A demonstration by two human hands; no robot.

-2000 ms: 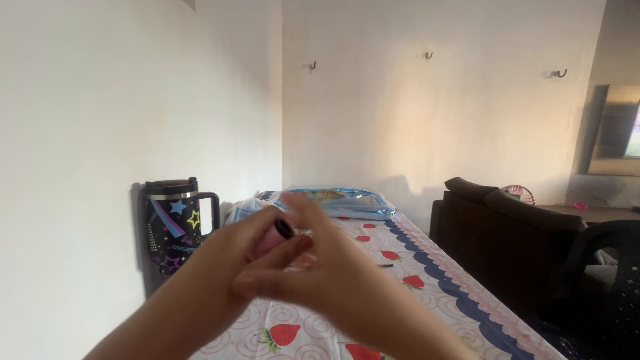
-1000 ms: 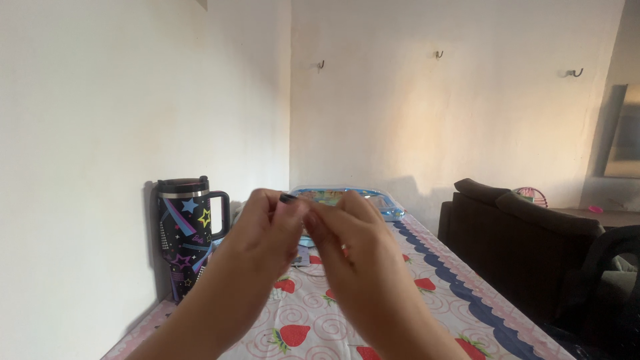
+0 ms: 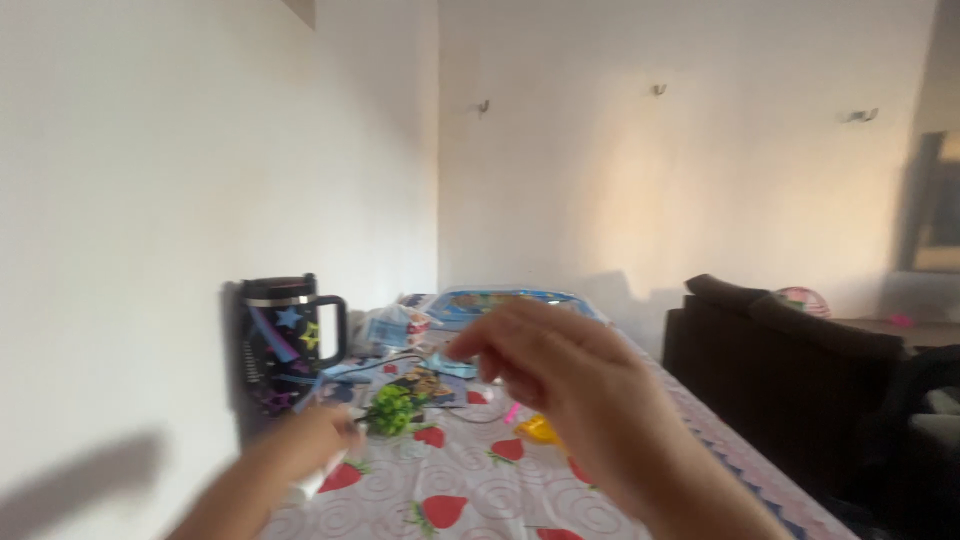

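Low at the left, my left hand (image 3: 322,439) is blurred by motion; its fingertips are beside a small green artificial plant (image 3: 391,410), and a white item (image 3: 304,487) shows just under the hand. Whether the hand grips either one cannot be told. My right hand (image 3: 555,360) is raised over the table with its fingers bent downward, and nothing is visible in it. Near its wrist lies a yellow plastic object (image 3: 537,430), with a small pink piece (image 3: 512,412) beside it. A dark cord (image 3: 375,365) curves behind the plant.
A black star-patterned tumbler with a handle (image 3: 281,337) stands by the left wall. Plastic-wrapped items (image 3: 390,328) and a blue-rimmed tray or package (image 3: 517,296) are at the back of the strawberry-print tablecloth (image 3: 487,487). A dark sofa (image 3: 772,360) is to the right.
My hands were together in front of me and are now apart, the left one lower and to the left. The green plant and yellow object now show. The small dark-tipped object between the fingers is no longer visible.
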